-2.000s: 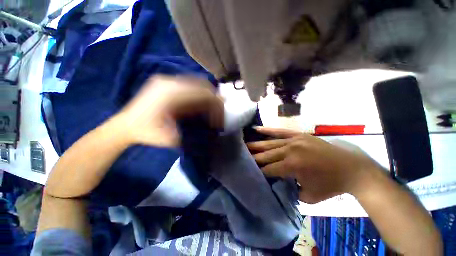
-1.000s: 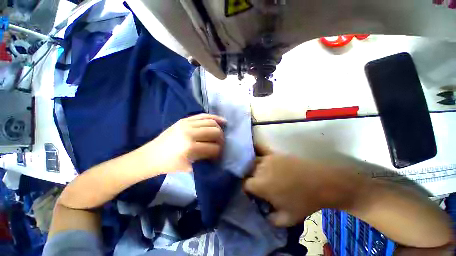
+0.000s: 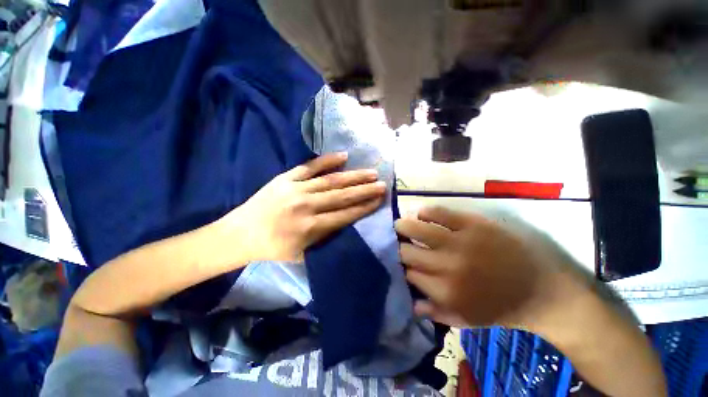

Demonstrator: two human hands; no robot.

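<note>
A pale grey-blue fabric panel point(image 3: 353, 128) runs under the sewing machine head point(image 3: 373, 46) near the needle area, which is washed out by glare. My left hand point(image 3: 318, 205) lies flat on the panel with fingers spread a little, pointing at the needle area. My right hand point(image 3: 466, 267) is at the panel's right edge, fingers curled against it; the fingertips are partly hidden, so its grip is unclear. The navy garment body point(image 3: 147, 147) spreads to the left, and a navy flap point(image 3: 345, 295) hangs below my left hand over my lap.
A red strip point(image 3: 523, 189) lies right of the needle area. A black smartphone point(image 3: 623, 194) lies farther right, with a small green-and-black item point(image 3: 687, 184) beyond it. A printed ruler scale point(image 3: 668, 293) follows the front edge. Blue crates point(image 3: 512, 360) stand below.
My left hand has gone from curled fingers to lying flat on the pale panel, nearer the needle area. My right hand has shifted slightly up and right along the edge. The camera view has shifted.
</note>
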